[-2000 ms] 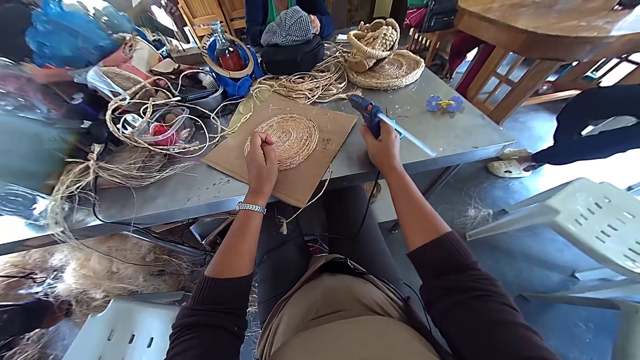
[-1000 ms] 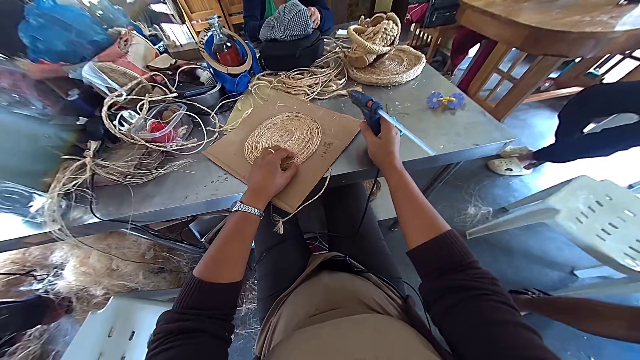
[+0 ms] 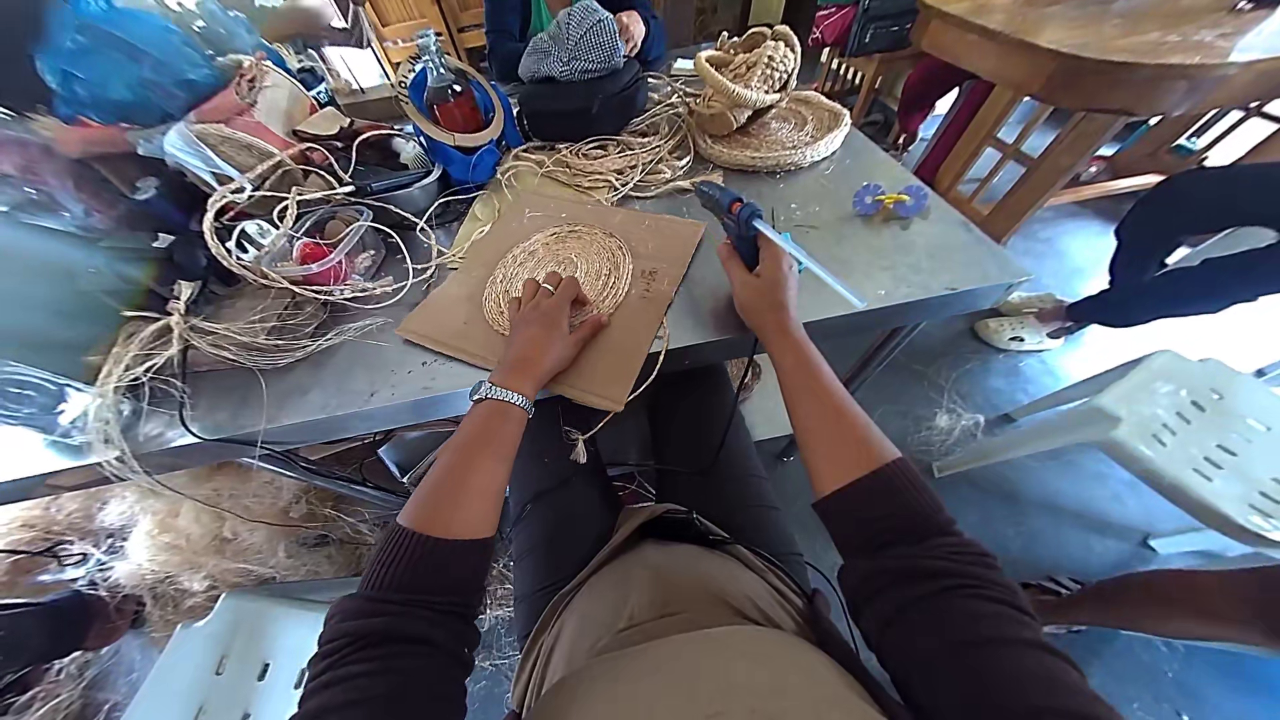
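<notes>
A flat round coil of braided natural fibre (image 3: 590, 255) lies on a piece of brown cardboard (image 3: 640, 350) at the metal table's near edge. My left hand (image 3: 550, 325) rests on the coil's lower part with its fingers spread, a ring and a wristwatch on it. A loose end of the braid (image 3: 645, 380) hangs over the cardboard's edge, tipped with a small tuft. In my right hand (image 3: 765, 285) is a blue and black hot glue gun (image 3: 738, 222), a long translucent glue stick (image 3: 815, 265) sticking out of its back toward the lower right.
Braided cord (image 3: 630, 150) lies heaped behind the cardboard, beside woven baskets (image 3: 775, 130). Raw fibre strands (image 3: 220, 325), a plastic tub (image 3: 335, 245) and a blue bottle holder (image 3: 465, 130) crowd the left. A purple flower-like object (image 3: 890, 200) sits right. A person sits opposite; plastic chairs (image 3: 1180, 430) flank me.
My left hand has gone from a closed pose at the coil's left part to lying spread on its lower part. The glue gun stays in my right hand. A person's limb has appeared at the lower right.
</notes>
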